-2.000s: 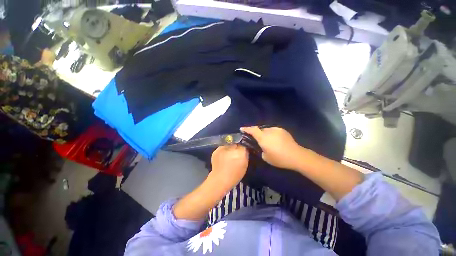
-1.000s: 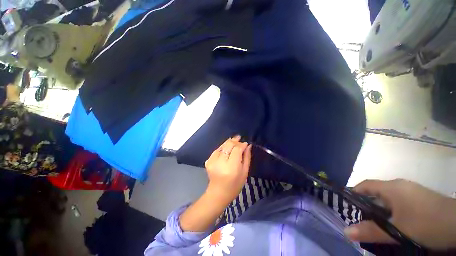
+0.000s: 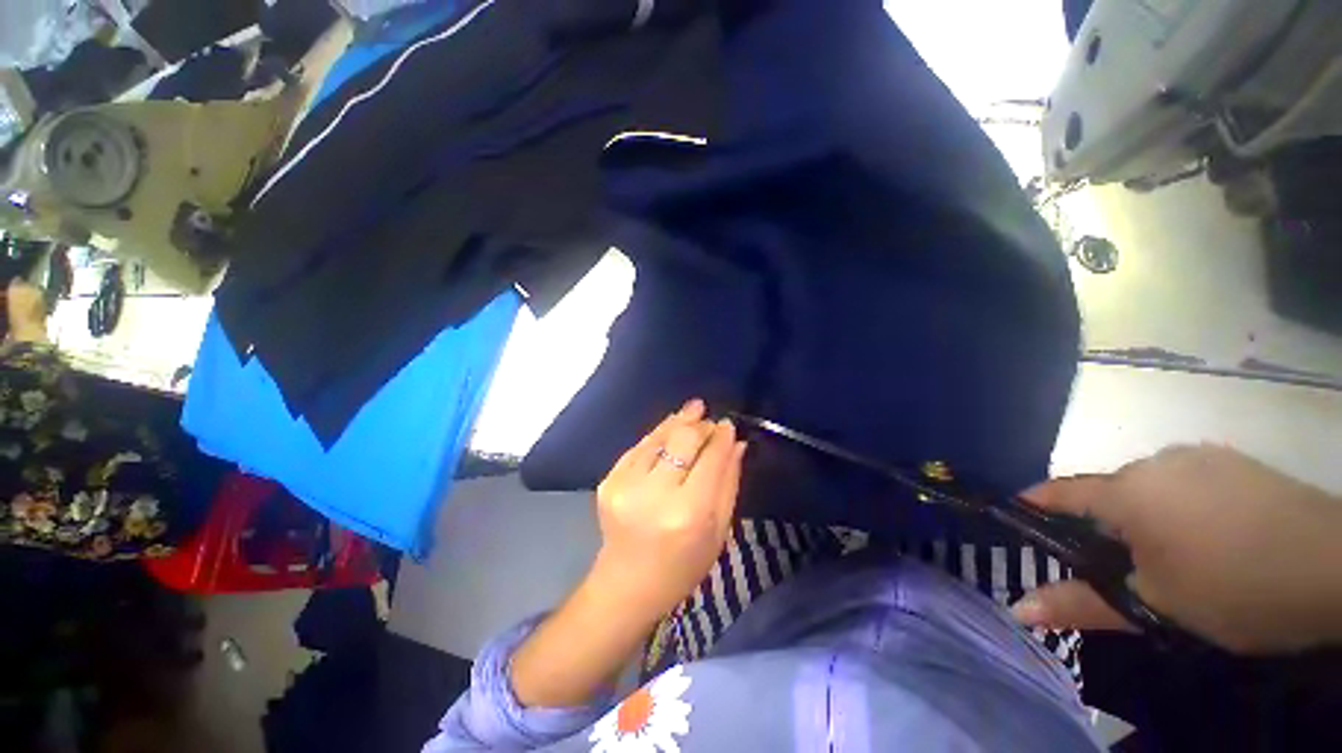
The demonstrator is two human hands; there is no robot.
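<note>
A large navy garment piece (image 3: 883,280) lies over the white table and hangs toward my lap. My left hand (image 3: 670,493) has its fingertips pinched on the navy cloth near its front edge. My right hand (image 3: 1214,544) is at the right, around the black handles of the tailor's shears (image 3: 936,477). The blades point left, their tip close to my left fingertips at the cloth. Black garment pieces with white piping (image 3: 427,191) lie to the left, over a bright blue folded sheet (image 3: 346,412).
An off-white sewing machine (image 3: 1177,88) stands at the upper right. A yellowish machine with a handwheel (image 3: 140,177) is at the upper left. A red stool (image 3: 221,547) is low at the left, beside floral cloth (image 3: 66,456). Dark scraps (image 3: 346,677) lie on the floor.
From two seconds ago, my right hand and the shears have moved right, away from the blue sheet. Over the last second, the shears have risen slightly in view; my left hand stays at the cloth.
</note>
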